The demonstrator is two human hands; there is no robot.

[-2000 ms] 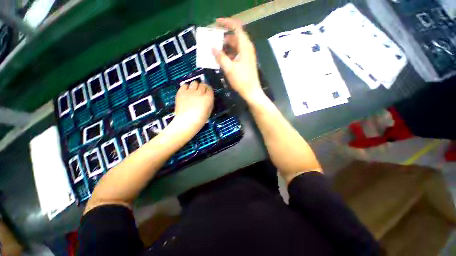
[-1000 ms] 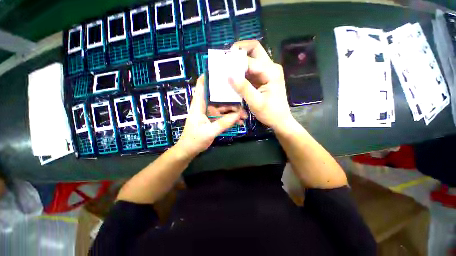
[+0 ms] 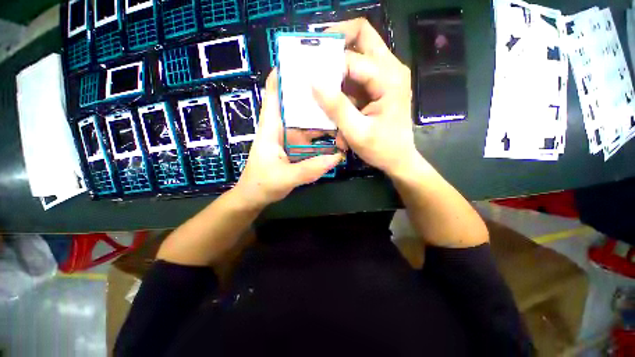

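Observation:
A phone front housing (image 3: 313, 143) with a teal-blue edge is held upright above the tray. A white screen adhesive (image 3: 299, 84) with a small dark slot at its top covers its upper part. My left hand (image 3: 275, 164) holds the housing by its left side and lower end. My right hand (image 3: 372, 104) is at the right side, its thumb on the white piece and its fingers curled behind the right edge. The housing tray (image 3: 209, 184) beneath holds rows of housings, many with white frames; the hands hide part of it.
A stack of white sheets (image 3: 47, 129) lies left of the tray. A dark phone-sized item (image 3: 440, 70) lies right of it. Two piles of sheets with dark cut-outs (image 3: 527, 90) lie further right. Red stools (image 3: 104, 244) and cardboard show below the bench edge.
My left hand has come from the tray with a housing. The white piece in my right hand has come down onto it, and the housing's teal edge now shows around it.

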